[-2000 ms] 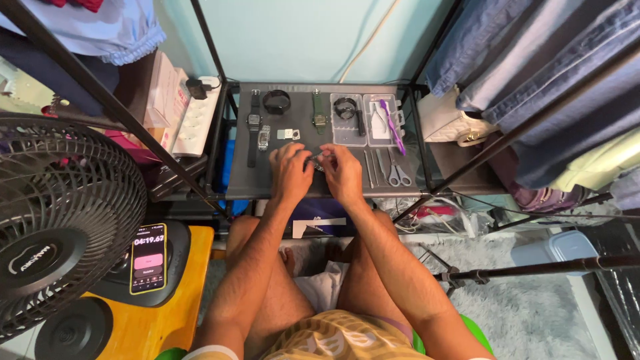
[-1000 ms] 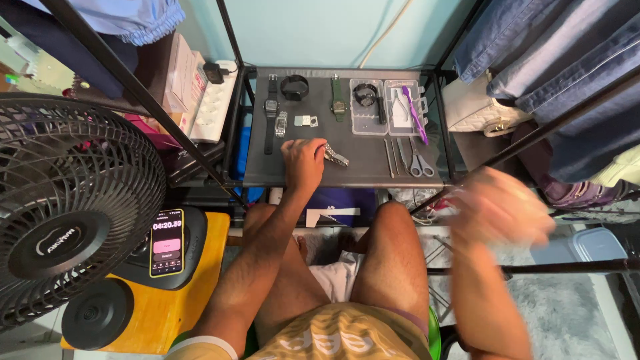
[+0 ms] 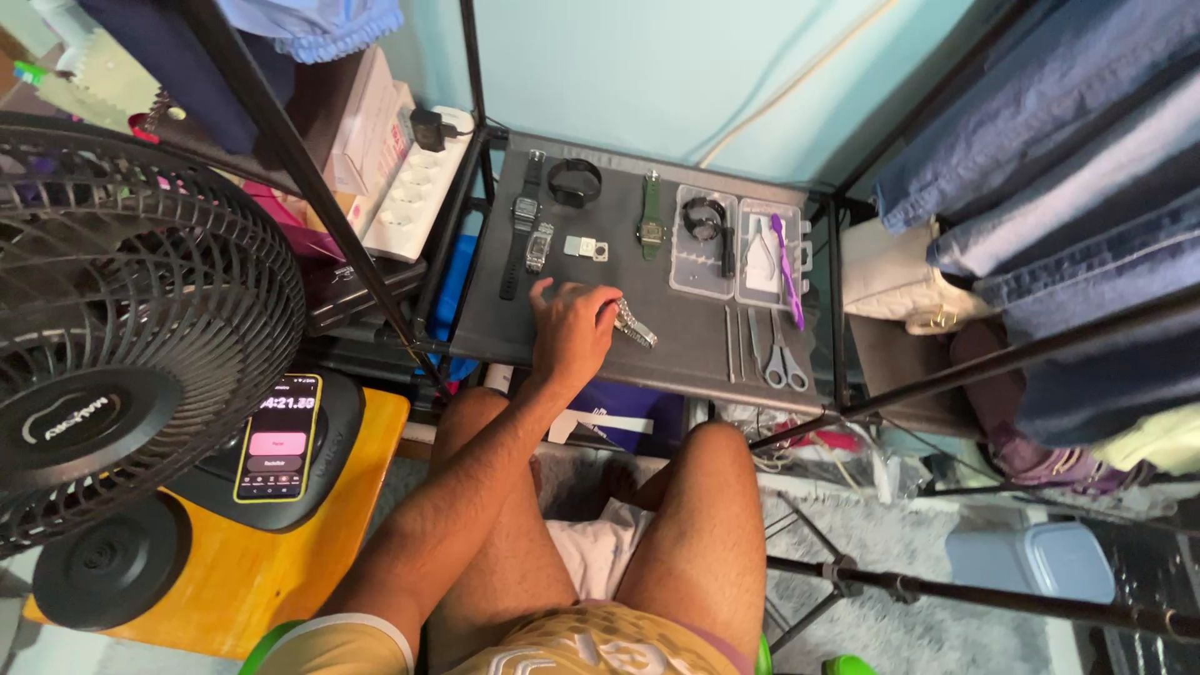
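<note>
My left hand [image 3: 574, 328] rests at the front of the dark grey shelf [image 3: 600, 361], its thumb and index finger pinching one end of a silver metal-link wristwatch [image 3: 636, 324]. My right hand is out of the frame. Behind lie a black digital watch [image 3: 526, 211], a silver watch [image 3: 538, 247], a black band [image 3: 575, 183], small square pieces [image 3: 587, 247] and a green-strap watch [image 3: 651, 223]. A clear plastic case [image 3: 687, 279] holds a black watch [image 3: 702, 217]; a purple tool [image 3: 787, 272] lies across its other half. Scissors [image 3: 784, 364] and slim metal tools [image 3: 731, 345] lie in front.
A black fan [image 3: 122, 356] stands at the left, beside a phone [image 3: 278, 439] on a yellow wooden surface [image 3: 347, 525]. A white power strip [image 3: 419, 192] is at the back left. Black rack poles [image 3: 837, 309] frame the shelf; jeans [image 3: 1059, 159] hang at the right.
Both hands were together over the front of the shelf two seconds ago. My right hand has moved away to the right and out of view. My left hand has stayed at the silver watch.
</note>
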